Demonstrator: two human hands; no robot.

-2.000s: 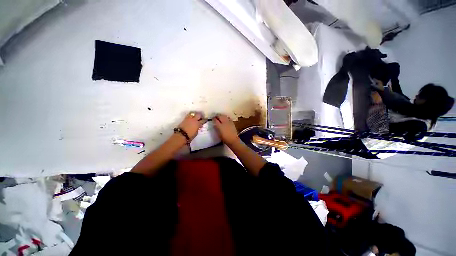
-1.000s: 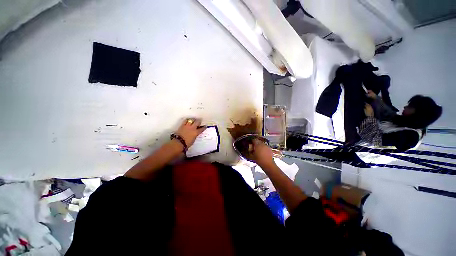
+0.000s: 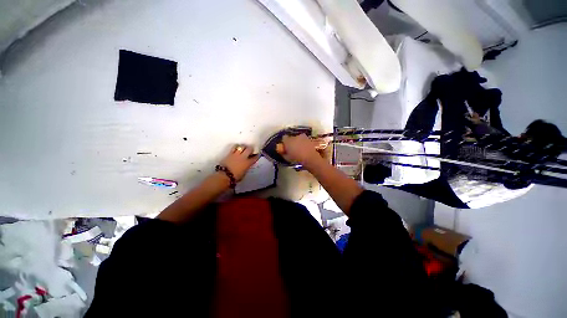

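A white pressing template (image 3: 253,177) with a dark cloth edge around it lies on the white table in front of me. My left hand (image 3: 240,163) rests on its upper left corner, fingers at the top edge. My right hand (image 3: 299,150) grips the steam iron (image 3: 273,144), whose dark pointed tip faces left at the template's upper right corner, close to my left fingertips. The iron partly covers the top edge of the piece. Another dark cloth piece (image 3: 147,77) lies flat and apart at the upper left.
Striped hoses (image 3: 398,138) run right from the iron. A small white, red and blue stick (image 3: 158,182) lies on the white table (image 3: 74,143). White padded boards (image 3: 367,49) stand at the far edge. A person (image 3: 541,136) handles dark cloth at right. Scraps (image 3: 37,261) lie lower left.
My right hand let go of the cloth edge, took hold of the iron at the right and brought it up and left to the piece. My left hand stayed near the template's upper left corner.
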